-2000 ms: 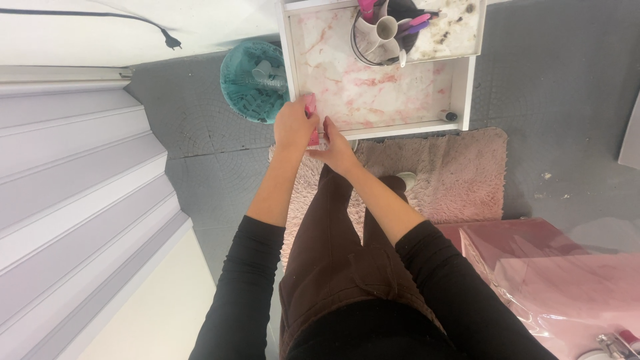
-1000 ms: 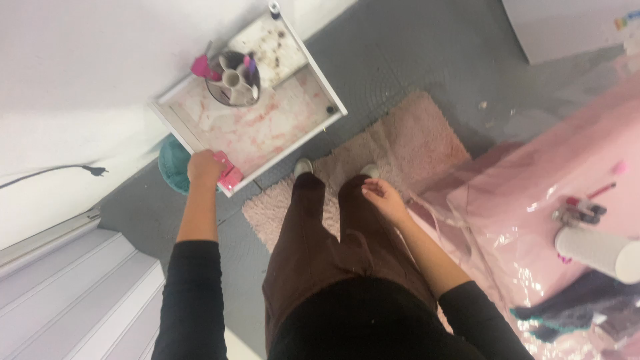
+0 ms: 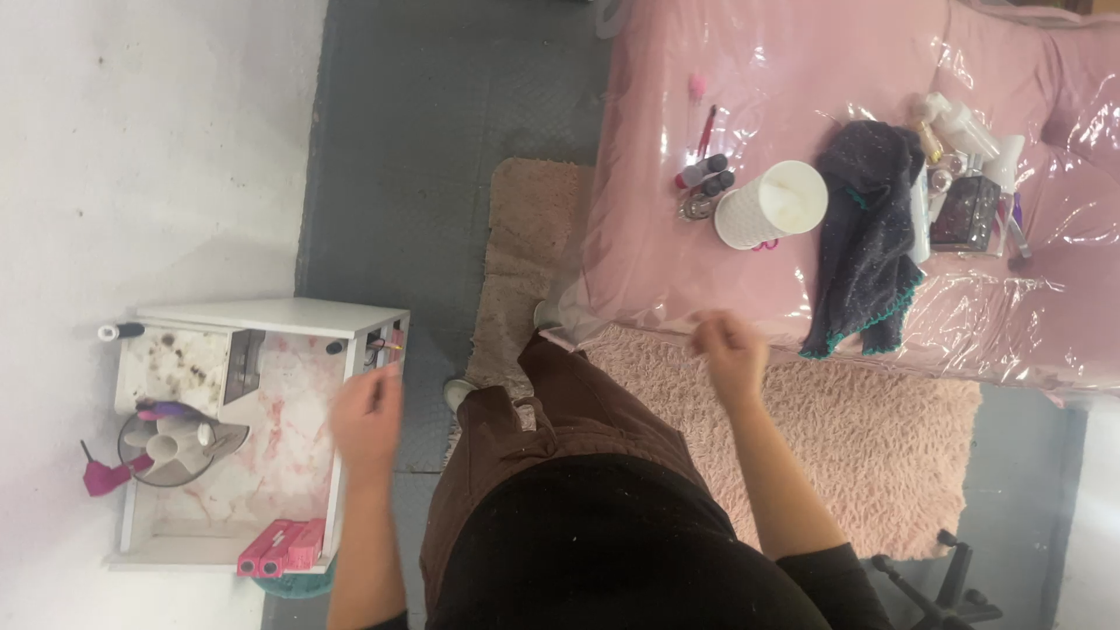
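My left hand (image 3: pixel 366 416) is over the right edge of a white cabinet (image 3: pixel 337 472); its fingers look curled, but blur hides whether it holds anything. Pink boxes (image 3: pixel 282 547) lie on the cabinet's near corner, below that hand. Farther left on the cabinet, a round dark holder (image 3: pixel 171 444) contains white tubes and purple and pink items. My right hand (image 3: pixel 731 350) hangs at the near edge of a pink bed under clear plastic (image 3: pixel 665 280), fingers loosely bent, with nothing visible in it. Beyond it stand a white paper roll (image 3: pixel 770 206), small dark-capped bottles (image 3: pixel 704 171) and a dark cloth (image 3: pixel 866 227).
Several bottles (image 3: pixel 962 131) and a dark glossy box (image 3: pixel 965 214) sit on the bed's right part. A pink shaggy rug (image 3: pixel 875 455) covers the grey floor beside my legs. A black chair base (image 3: pixel 941 586) is at lower right, and a teal bin (image 3: pixel 297 584) shows below the cabinet.
The view has swung toward the bed. My left hand has left the pink boxes, which it was touching one second ago. My hands were together at the boxes two seconds ago and are now far apart.
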